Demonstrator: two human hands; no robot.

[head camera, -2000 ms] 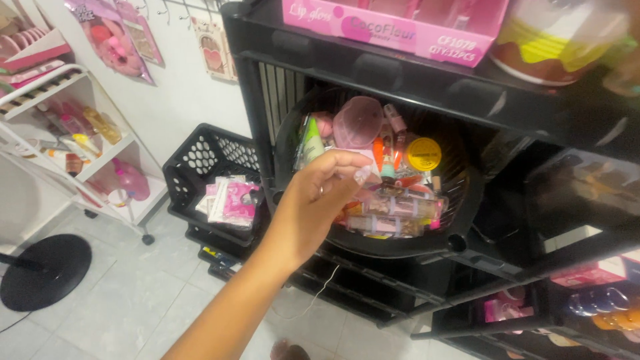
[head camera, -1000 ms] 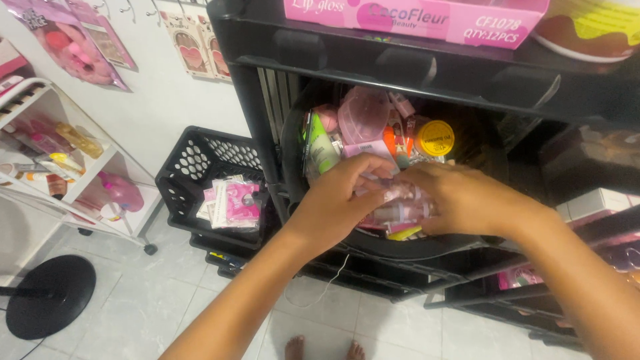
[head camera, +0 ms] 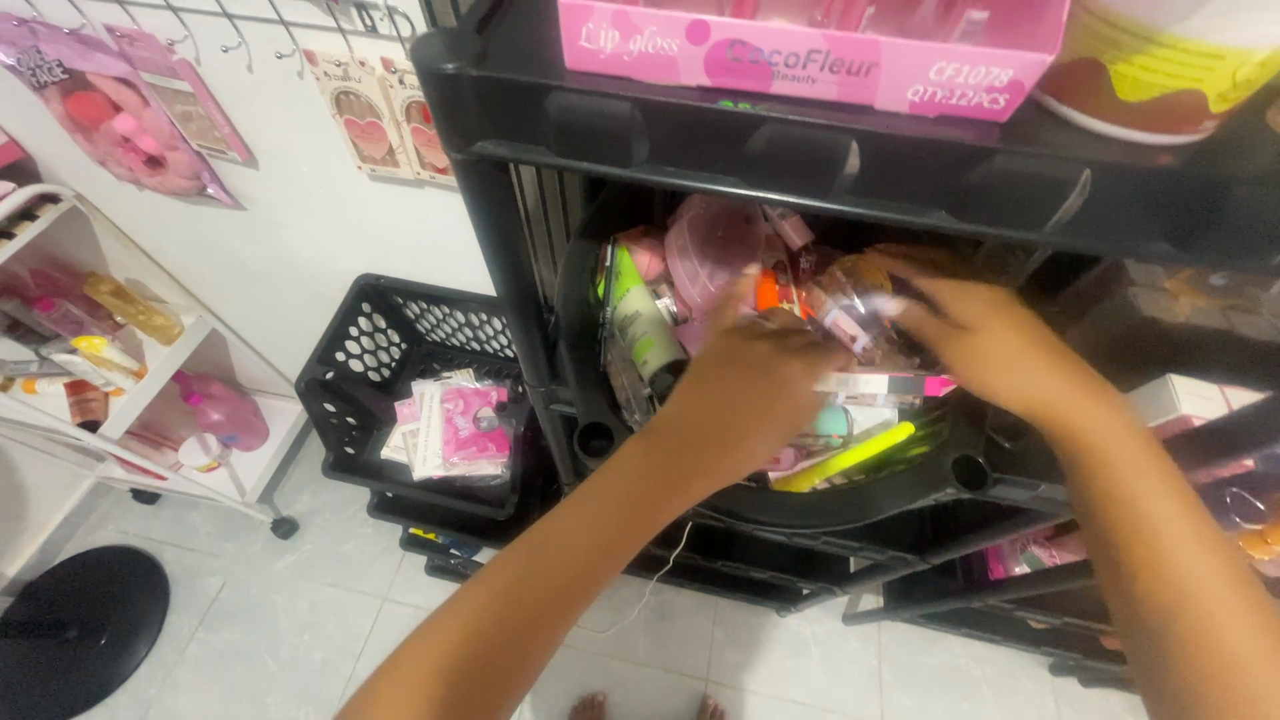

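A round black plastic basket [head camera: 850,515] full of cosmetics sits on a shelf. My left hand [head camera: 755,385] is over its middle, blurred, fingers pointing inward; whether it grips anything is hidden. My right hand [head camera: 980,335] is at the basket's right side, its fingertips at a clear plastic package [head camera: 860,310], also blurred. A green and white tube [head camera: 640,315] leans at the left, beside a pink translucent container [head camera: 715,250]. A neon yellow stick-like item [head camera: 845,457] lies near the front rim, below a slim white and pink box [head camera: 885,385].
Above the basket runs a black shelf edge [head camera: 750,150] with a pink lip gloss box [head camera: 820,60] on it. A black perforated crate [head camera: 340,420] holding packets stands at the left. Farther left are a white trolley [head camera: 270,440] and a round black base [head camera: 85,630].
My hands were close together over the basket's front one second ago; now they are apart, the right one farther back. The yellow item and slim box at the front show more fully.
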